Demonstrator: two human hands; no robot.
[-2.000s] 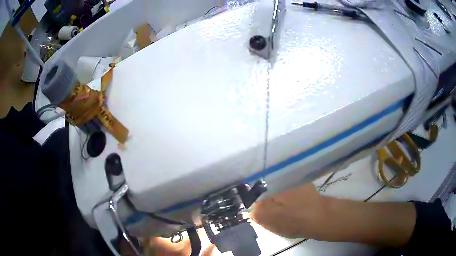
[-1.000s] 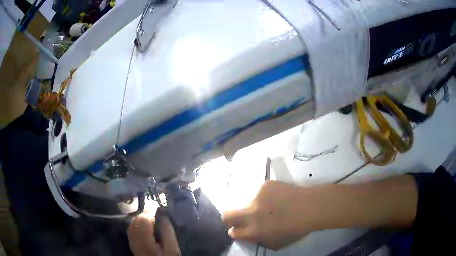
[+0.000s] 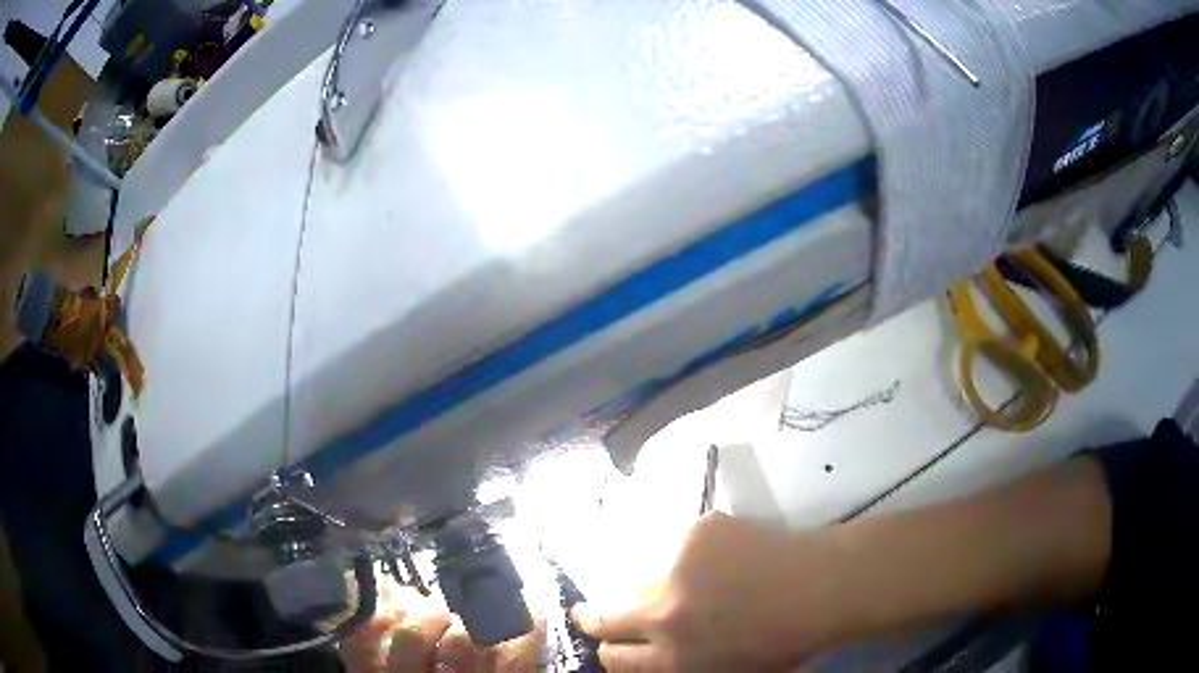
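The white sewing machine head (image 3: 526, 316) with a blue stripe crosses the view. A grey block (image 3: 487, 598) hangs beside the brightly lit needle area (image 3: 405, 559). My left hand (image 3: 408, 642) is low behind these parts, partly hidden and cut off by the bottom edge; its grip cannot be made out. My right hand (image 3: 710, 605) is right of the needle area, its fingertips at a narrow dark piece of fabric (image 3: 572, 631). A thin dark stick (image 3: 711, 480) sticks up from my right hand; its type is unclear.
Yellow-handled shears (image 3: 1006, 348) lie under the machine arm at the right. A thread tangle (image 3: 842, 410) lies on the white bed. A white band (image 3: 940, 158) wraps the arm. A curved wire guard (image 3: 118, 579) and a taped grey knob (image 3: 37, 305) are at the left end.
The camera view has shifted. Both hands now show at the needle area. The wider dark fabric seen a second ago between the hands now shows only as a narrow piece.
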